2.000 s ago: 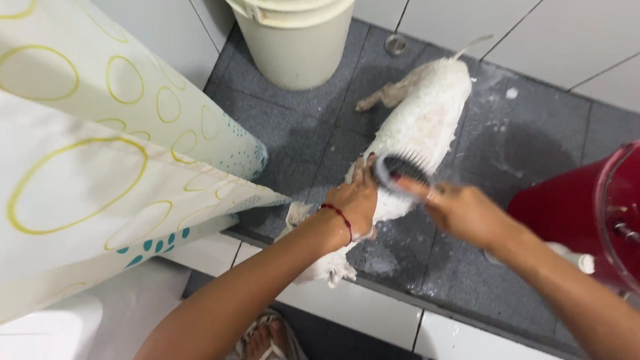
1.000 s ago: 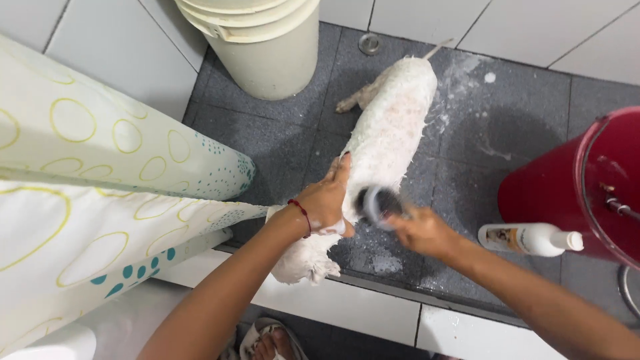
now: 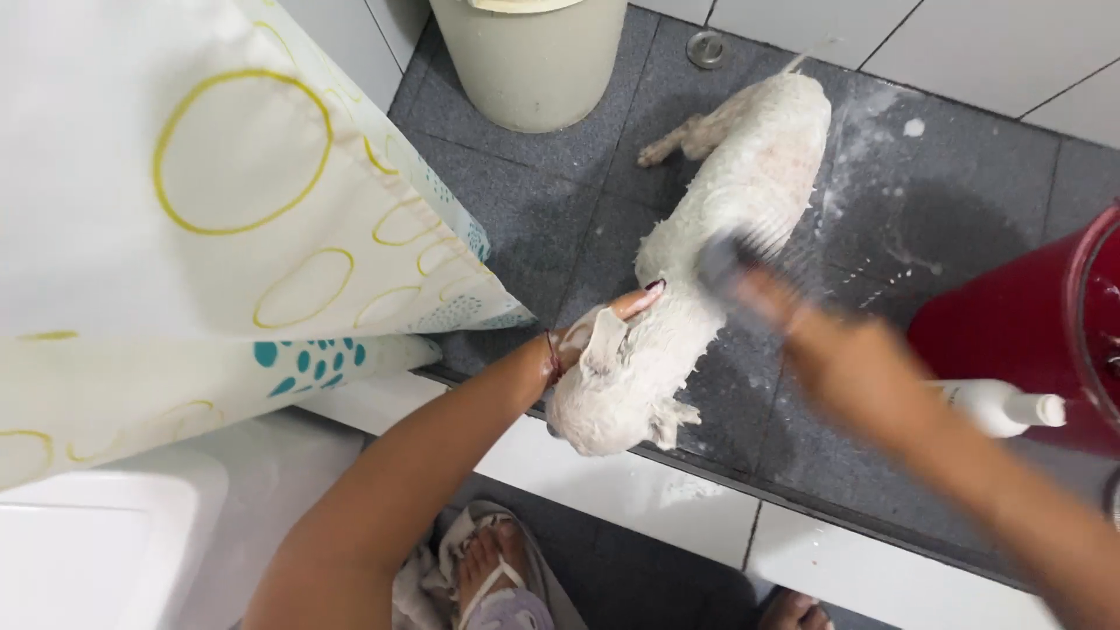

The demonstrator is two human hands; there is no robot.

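Note:
A wet, lathered white dog (image 3: 744, 188) stands on dark grey floor tiles, its head toward the white ledge and its tail toward the wall. My left hand (image 3: 612, 322), with a thin red bracelet at the wrist, lies beside the dog's neck; the head and an ear partly cover it, and one finger shows at the shoulder. A pet brush (image 3: 724, 262), blurred by motion, is over the dog's upper back. My right hand (image 3: 809, 328) grips its handle. Whether the bristles touch the coat is too blurred to tell.
A patterned shower curtain (image 3: 367, 219) hangs at the left, near a pale bucket (image 3: 534, 66). At the right stand a red bucket (image 3: 1006, 315) and a white bottle (image 3: 989, 407). A tiled ledge (image 3: 612, 499) borders the shower floor, which has a drain (image 3: 707, 49).
My left hand has gone from on top of the dog's neck to beside and partly under it. The dog's head now shows more fully. The brush remains in my right hand.

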